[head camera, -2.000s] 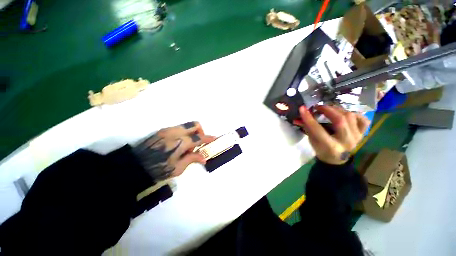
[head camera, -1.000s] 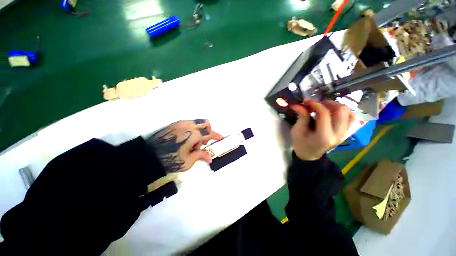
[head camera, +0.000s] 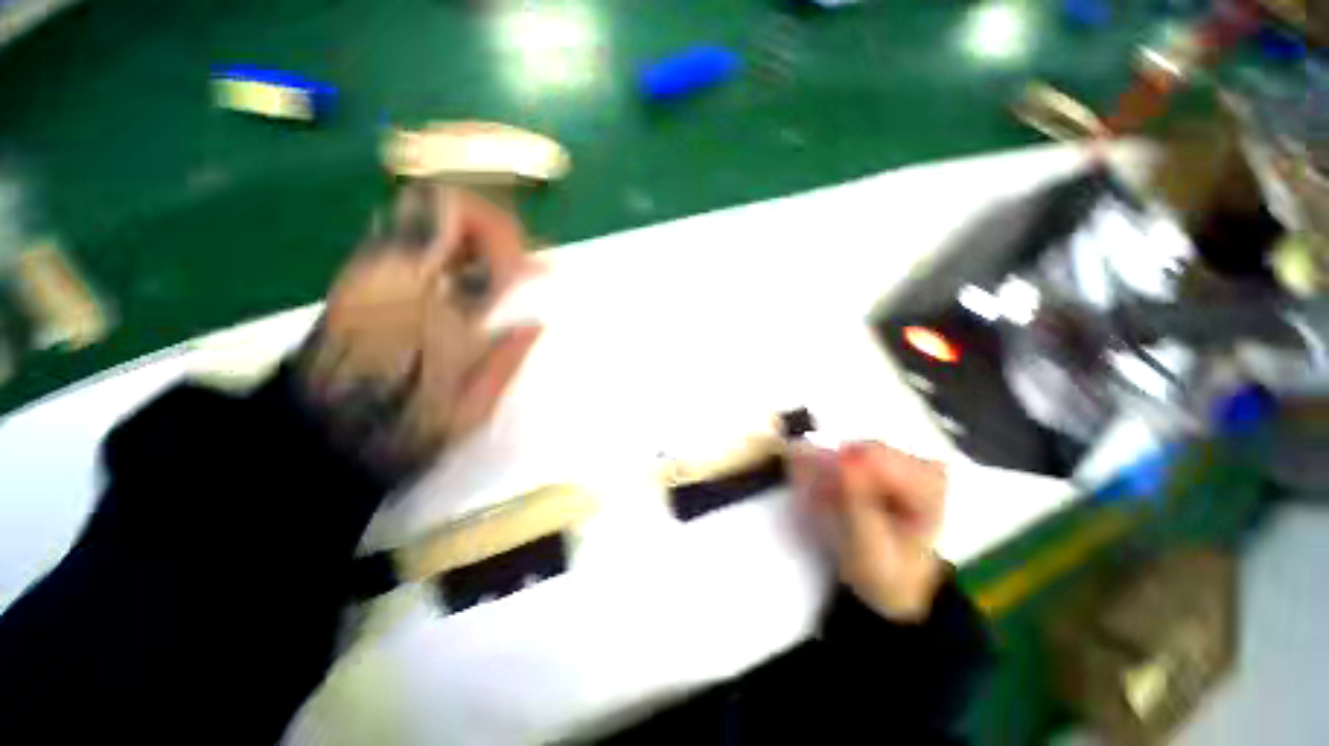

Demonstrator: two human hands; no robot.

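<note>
The picture is blurred. My left hand (head camera: 423, 328) is raised over the bench's far side, its thumb and fingers apart, below a tan housing (head camera: 478, 152) at the belt's near edge. No object shows in it. My right hand (head camera: 875, 517) has its fingertips together at the right end of a tan part (head camera: 722, 462), which lies beside a black fixture block (head camera: 726, 490) and a small black square (head camera: 796, 423). Whether the fingertips hold anything is too blurred to tell. A second tan piece (head camera: 496, 534) lies beside another black block (head camera: 504, 574) at the left.
The black tape dispenser (head camera: 991, 357) with a red lit display stands at the right. The green belt (head camera: 437, 66) across carries a blue battery (head camera: 688, 72), another with a yellow patch (head camera: 277, 93), and a tan part (head camera: 56, 295). A cardboard carton (head camera: 1166, 627) is at the lower right.
My left hand has left the tan part and moved up and left toward the belt. My right hand has come from the dispenser to the tan part's right end. The view has shifted.
</note>
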